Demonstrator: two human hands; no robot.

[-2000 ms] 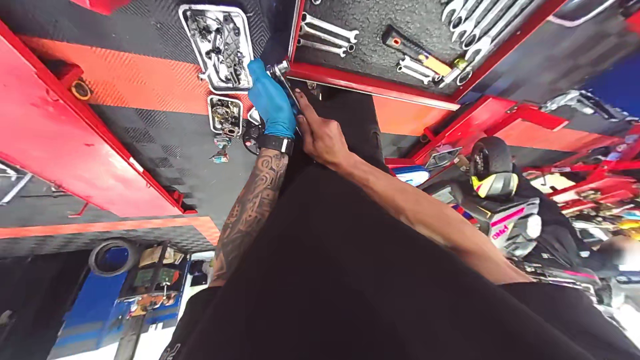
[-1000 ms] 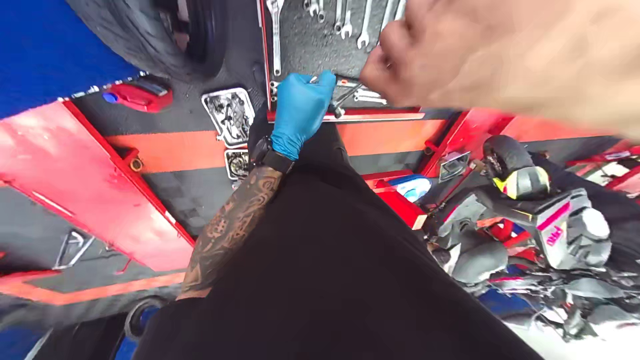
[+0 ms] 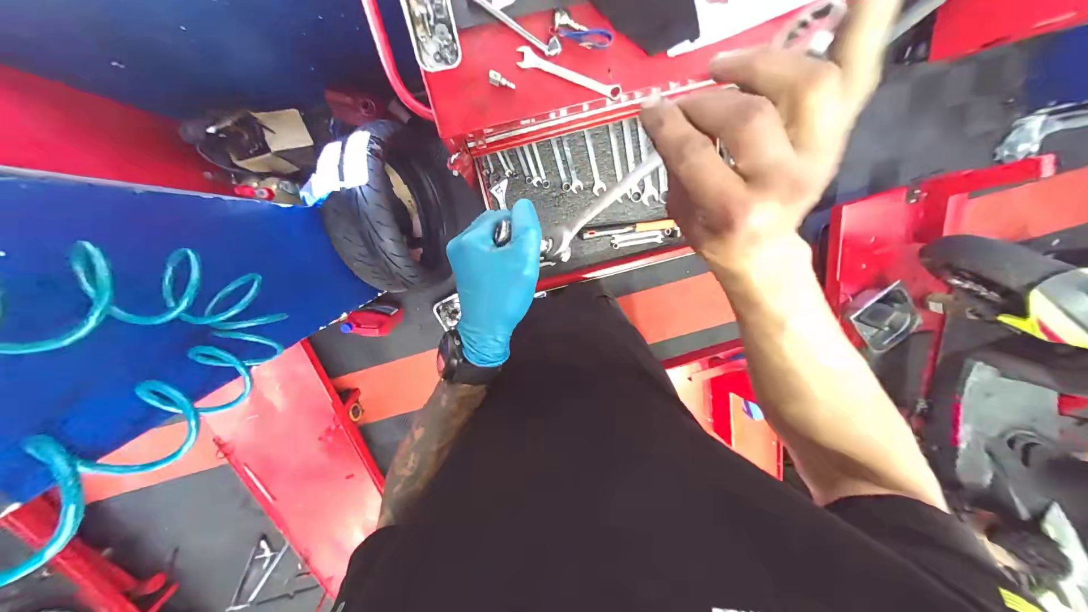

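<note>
My left hand (image 3: 495,285), in a blue glove, is closed around a dark-ended tool (image 3: 503,232), mostly hidden by the fingers, over the left end of an open drawer of wrenches. My bare right hand (image 3: 752,153) is raised over the drawer's right side, blurred, its fingers curled. A long, blurred silver wrench (image 3: 614,194) runs from behind its fingers down toward the left hand, with its jaw beside the glove. In the drawer lie rows of combination wrenches (image 3: 592,166), an adjustable wrench (image 3: 500,192) and an orange-handled tool (image 3: 653,226).
The red chest top (image 3: 476,106) bears a wrench (image 3: 569,75), a small fitting (image 3: 501,80) and a metal parts tray (image 3: 433,34). Left stands a motorcycle tyre (image 3: 374,212); a coiled teal air hose (image 3: 170,395) hangs nearer. A motorcycle (image 3: 1011,408) is at right.
The view has swung, bringing the chest top and hose into sight. Two seconds ago both hands were together near the parts trays by the drawer; now they are apart, the right one raised.
</note>
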